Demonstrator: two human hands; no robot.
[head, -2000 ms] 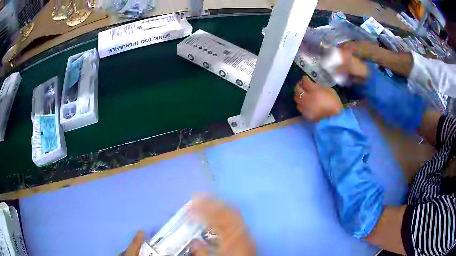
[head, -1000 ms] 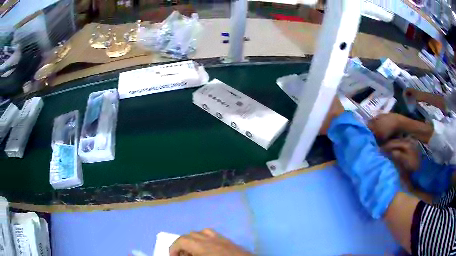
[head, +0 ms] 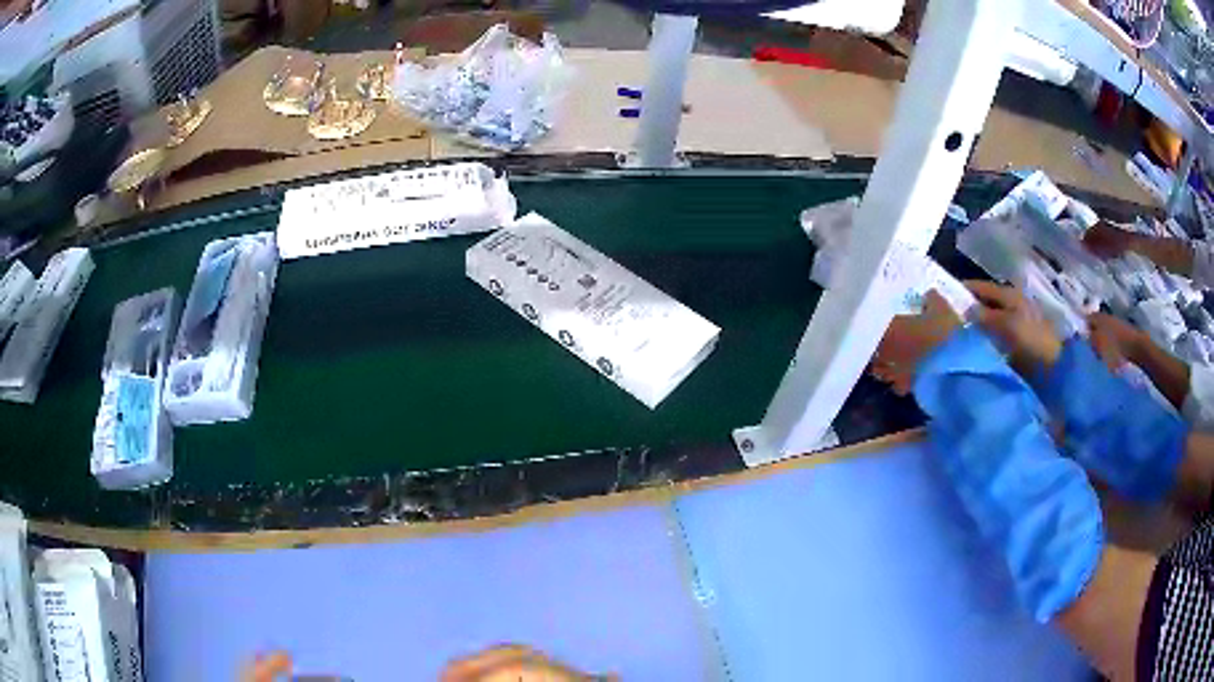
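Note:
My right hand shows at the bottom edge, mostly cut off. Only a small part of my left hand shows to its left, also cut off. What they hold, if anything, is out of the picture. Both are over the blue-violet mat. On the green belt ahead lie a white printed carton, set at a slant, and another white carton behind it. Two blister trays, a nearer tray with a pale blue piece and a second tray, lie on the belt's left part.
A white post stands at the belt's near edge. White cartons stand at lower left. At right, a person in blue sleeve covers handles boxed items. A plastic bag and gold-coloured parts lie beyond the belt.
My hands have moved down to the bottom edge, and the white item seen under my right hand is out of view. The neighbour's hands have shifted near the post. The camera view has shifted.

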